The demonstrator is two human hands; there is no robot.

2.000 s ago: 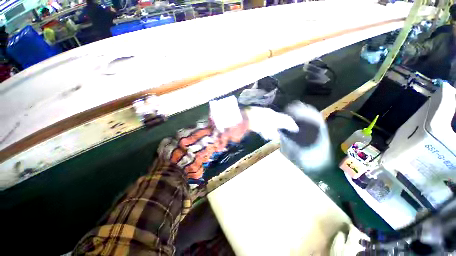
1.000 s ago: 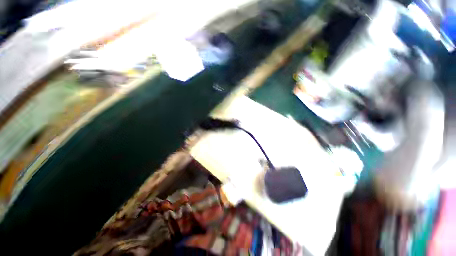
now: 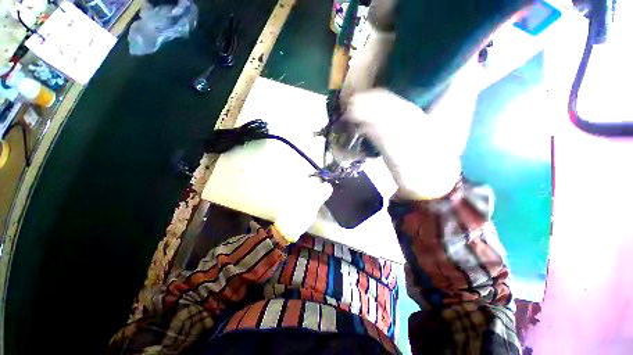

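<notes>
A black square unit (image 3: 354, 200) lies on the cream board (image 3: 239, 170), its cord running left to a folded black cable bundle (image 3: 239, 136). My left hand (image 3: 302, 208), in a white glove, holds the unit's left edge. My right hand (image 3: 399, 132), gloved and blurred, is above the unit beside a shiny metal cluster (image 3: 347, 163) at the cord corner. An upright shaft with a tan section (image 3: 338, 69) stands at its fingertips. Glare and blur hide whether the right fingers grip anything. The dark-green machine head (image 3: 444, 41) is beyond.
The dark-green conveyor belt (image 3: 104, 173) runs along the left, with a clear plastic bag (image 3: 163, 26) and a black corded item (image 3: 225, 41) on it. A label card (image 3: 69, 43) and yellow-labelled bottle (image 3: 35, 91) are at far left. A dark hose (image 3: 579, 83) curves at right.
The view has swung down onto the board. My left hand has come onto the black unit, which lay untouched a second ago. My right hand has come in beside the metal cluster.
</notes>
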